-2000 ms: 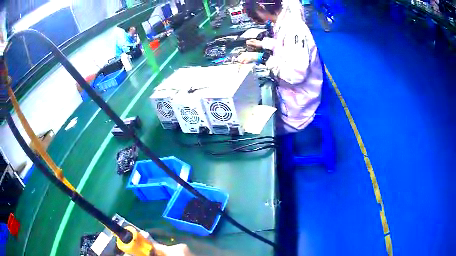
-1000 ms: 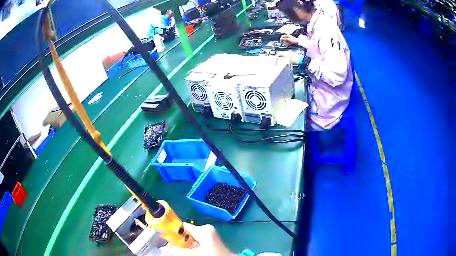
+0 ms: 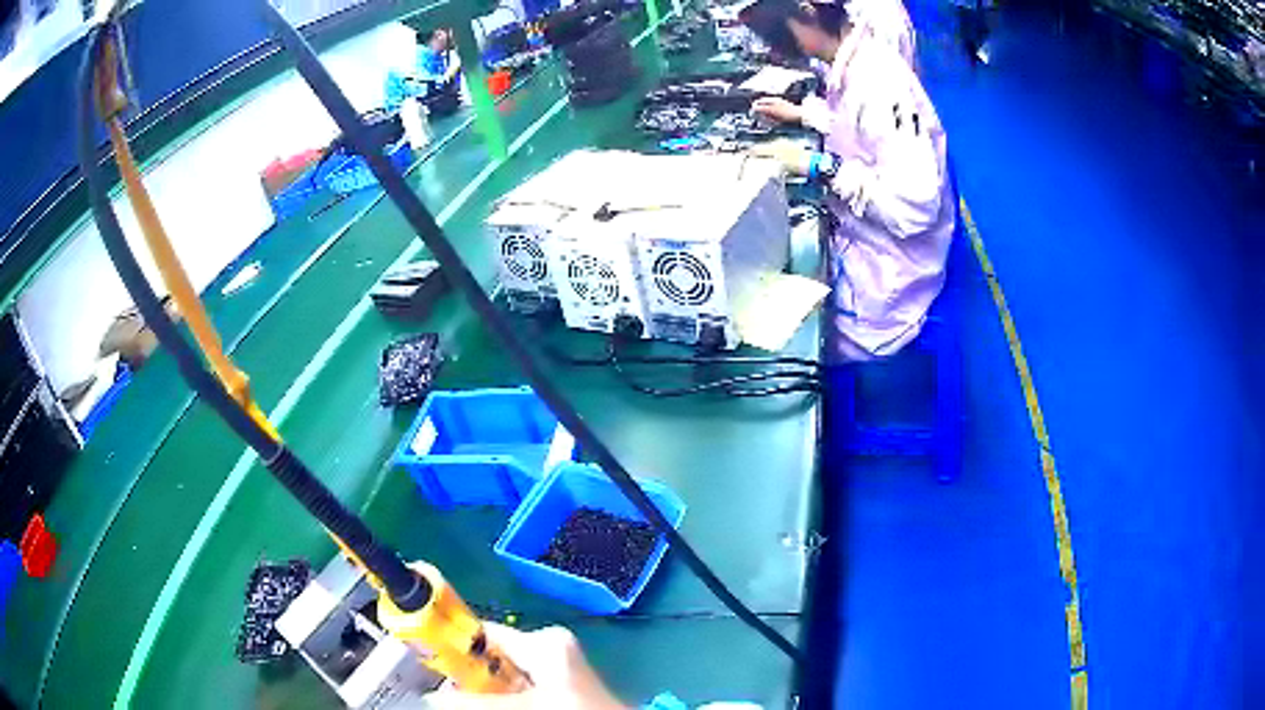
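The electric screwdriver (image 3: 451, 631), with a fat yellow-orange body, leans at a slant at the bottom of the view, its black cable running up and left. My right hand (image 3: 548, 669) is closed around its lower body, partly cut off by the bottom edge. The screwdriver's tip is hidden. The white-grey screw feeder (image 3: 326, 631) is just left of and partly behind the screwdriver. My left hand is not in view.
Two blue bins stand beyond my hand; one (image 3: 520, 555) holds small black screws, beside another (image 3: 465, 479). Circuit boards (image 3: 275, 610) lie on the green surface. White fan-vented boxes (image 3: 652, 208) stand farther off. The black cable crosses the view. A person in pink (image 3: 895, 194) sits beyond.
Since the first frame, more of my right hand, the screwdriver and the feeder has come into view. Since the second, the scene has shifted slightly left. The hand still grips the screwdriver.
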